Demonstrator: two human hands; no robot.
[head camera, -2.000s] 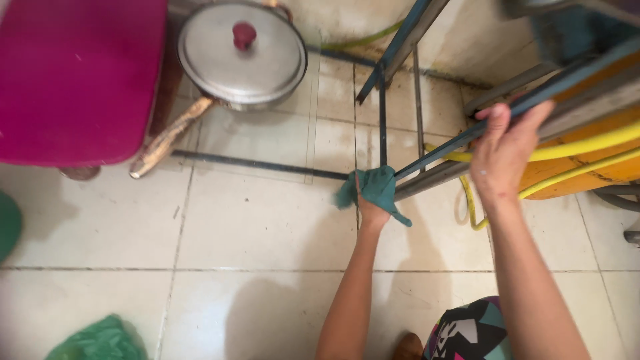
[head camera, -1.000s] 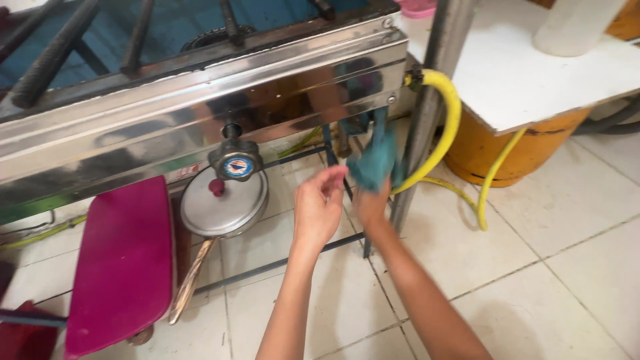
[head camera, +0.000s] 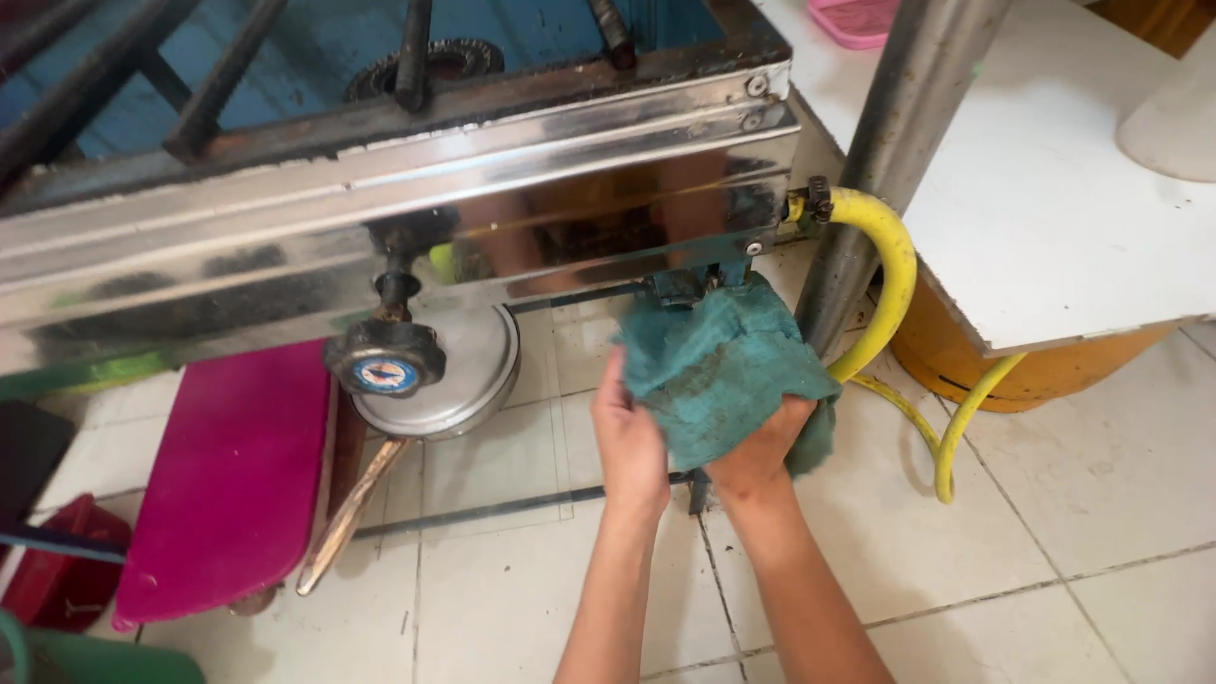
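Observation:
A stained green cloth (head camera: 731, 370) is spread between my two hands, just below the right end of a stainless steel gas stove (head camera: 570, 209). My left hand (head camera: 632, 446) is at the cloth's left edge, its fingertips partly hidden behind it. Under the cloth's lower right part, my right hand (head camera: 765, 446) grips it, with several fingers covered. The cloth's top reaches the blue metal leg bracket (head camera: 703, 280) under the stove. A black control knob (head camera: 385, 361) sticks out of the stove's front, left of my hands.
A lidded pan (head camera: 437, 380) and a magenta plastic surface (head camera: 233, 475) are below the stove. A yellow hose (head camera: 888, 266) curves beside a metal post (head camera: 893, 142). At the right, a white tabletop (head camera: 1045, 190) overhangs an orange cylinder (head camera: 1035, 375). A green container (head camera: 104, 660) stands lower left.
The view has swung up to the stove's front. The cloth, bunched in one hand before, is now spread wider between both hands. My left hand has come to the cloth's edge.

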